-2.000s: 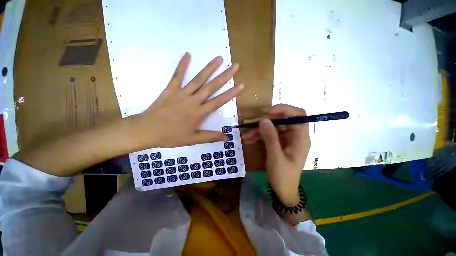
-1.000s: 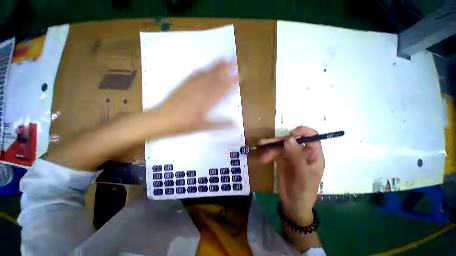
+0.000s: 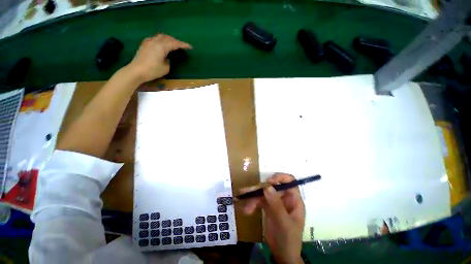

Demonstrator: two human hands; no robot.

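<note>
The white sticker sheet (image 3: 181, 144) lies on the brown cardboard mat (image 3: 242, 124), with rows of dark stickers along its near edge. My right hand (image 3: 281, 216) holds the black tweezers (image 3: 279, 187), their tip pointing left. A dark display sticker (image 3: 224, 200) is at the tip, over the sheet's right edge; whether it is clear of the sheet I cannot tell. My left hand (image 3: 155, 55) reaches over the green conveyor belt (image 3: 217, 51), its fingers at a black device (image 3: 177, 55). The fingers partly hide the device, and whether they grip it I cannot tell.
More black devices lie on the belt, one left of my left hand (image 3: 109, 53) and several to the right (image 3: 259, 36). A grey metal post (image 3: 413, 51) stands at the back right. A white board (image 3: 351, 154) lies right, a printed carton panel (image 3: 38, 139) left.
My left hand has left the sheet and moved forward to a device on the belt. The sticker at the tweezer tip has come away from its column. The view has tilted up, showing the belt.
</note>
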